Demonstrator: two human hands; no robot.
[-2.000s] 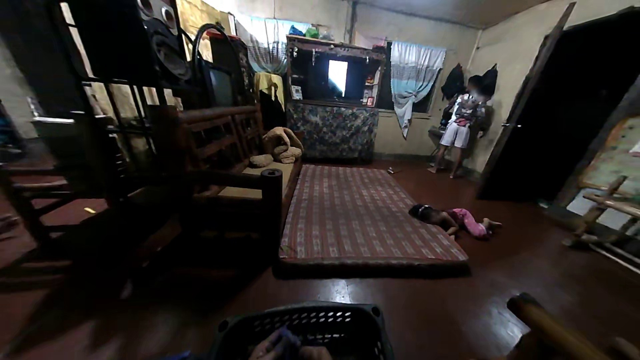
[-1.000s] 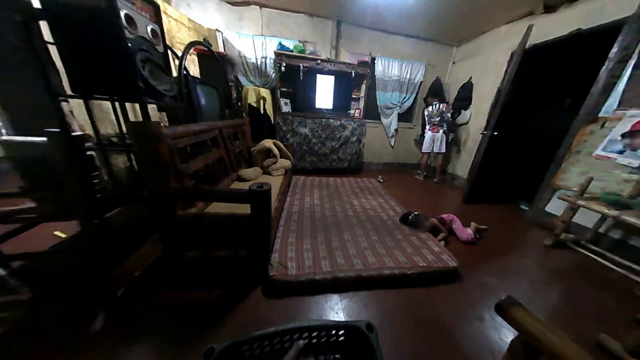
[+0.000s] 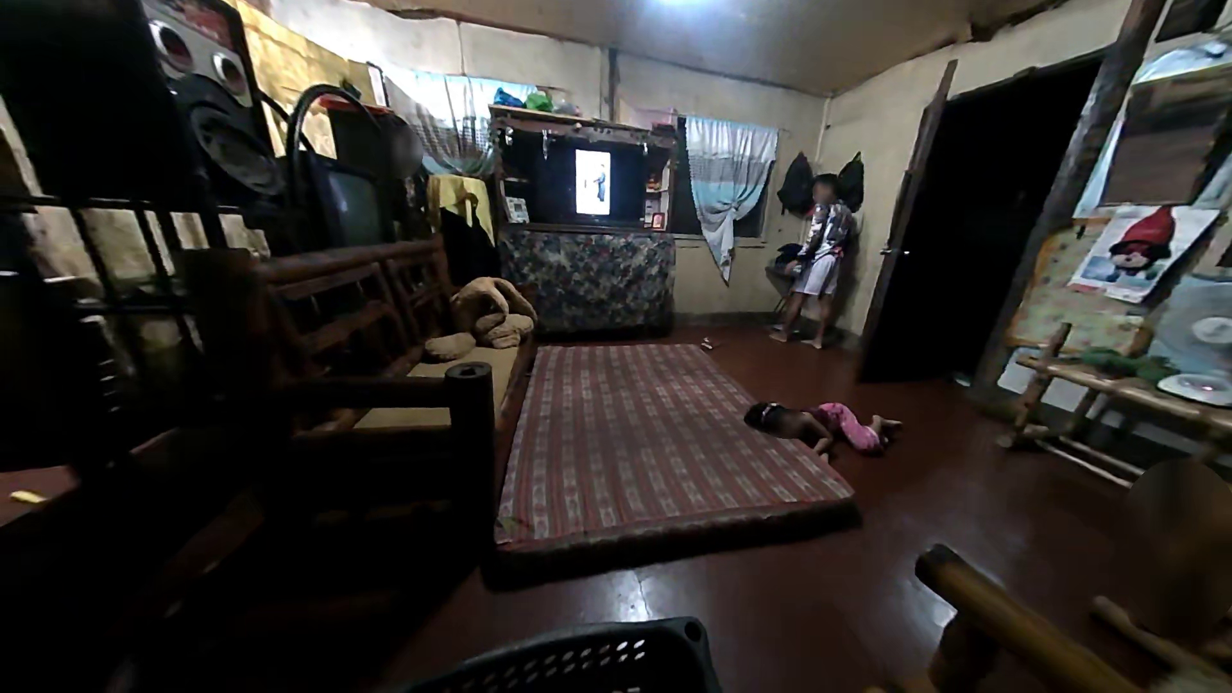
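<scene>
Neither my left hand nor my right hand shows in the head view. A dark perforated plastic basket [image 3: 577, 659] is cut off by the bottom edge, and its inside is mostly out of sight. Beyond it, a mattress with a red and grey striped cover [image 3: 645, 443] lies on the reddish floor. A person in pink pants [image 3: 849, 426] lies with head and upper body on the mattress's right edge and legs on the floor.
A wooden bench [image 3: 472, 433] with cushions stands left of the mattress. At the back, a person in white shorts [image 3: 818, 274] stands by the wall, near a television [image 3: 592, 183] in a cabinet. A dark door [image 3: 910, 231] stands open. Bamboo furniture [image 3: 1020, 626] is at lower right.
Two seconds ago my hands were at the basket; now they are out of view. The basket sits lower in the frame as the view has tilted up.
</scene>
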